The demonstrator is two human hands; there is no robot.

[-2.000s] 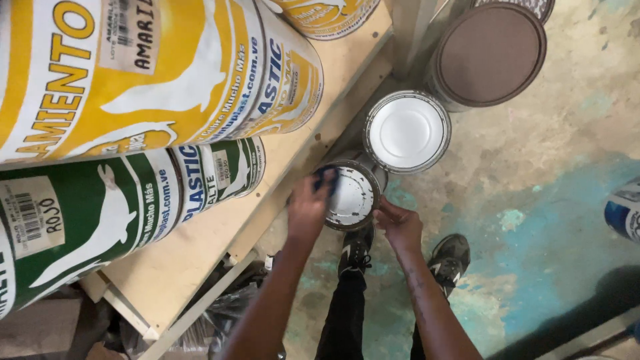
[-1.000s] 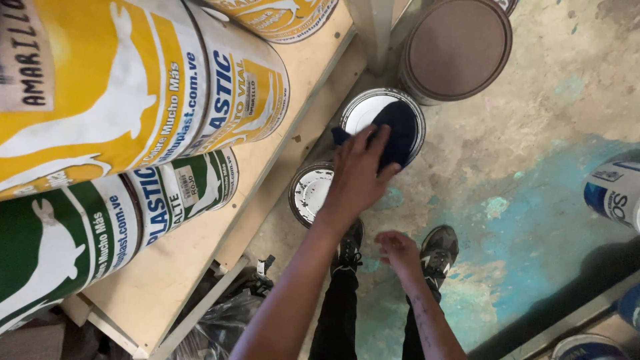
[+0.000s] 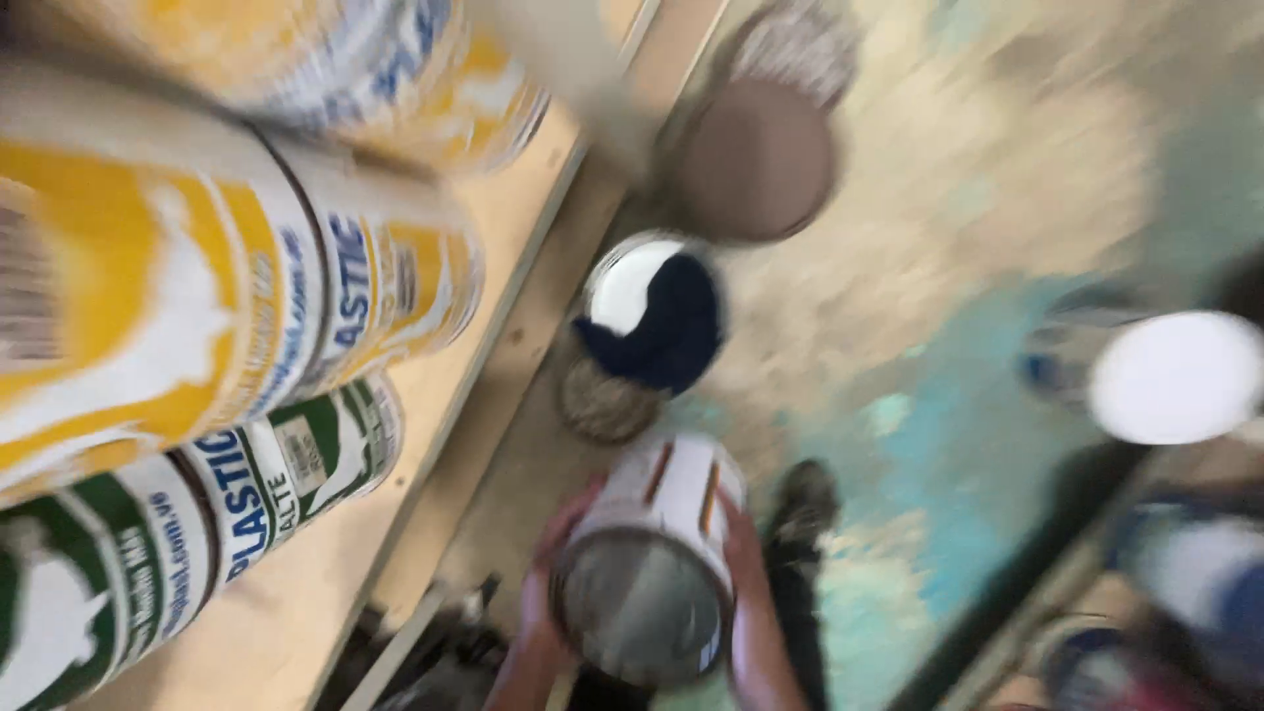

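Tilted between my left hand (image 3: 553,568) and my right hand (image 3: 746,568) is a metal paint can (image 3: 681,484), gripped from both sides, its round grey end toward me. Beyond it, a dark blue cloth (image 3: 681,326) lies over part of a can with a white top (image 3: 627,281). Just below the cloth is a blurred, speckled round surface (image 3: 607,400); I cannot tell exactly what it is. A can with a brown top (image 3: 758,163) stands farther off.
Yellow-labelled cans (image 3: 148,296) and green-labelled cans (image 3: 316,444) occupy the wooden shelf (image 3: 523,217) at left. At right are a white-topped container (image 3: 1175,375) and more cans. My shoe (image 3: 808,494) is on the paint-stained floor.
The dark cloth, under my left hand one second ago, now lies on the white-topped can without a hand on it. Both hands have closed around a can and hold it tilted.
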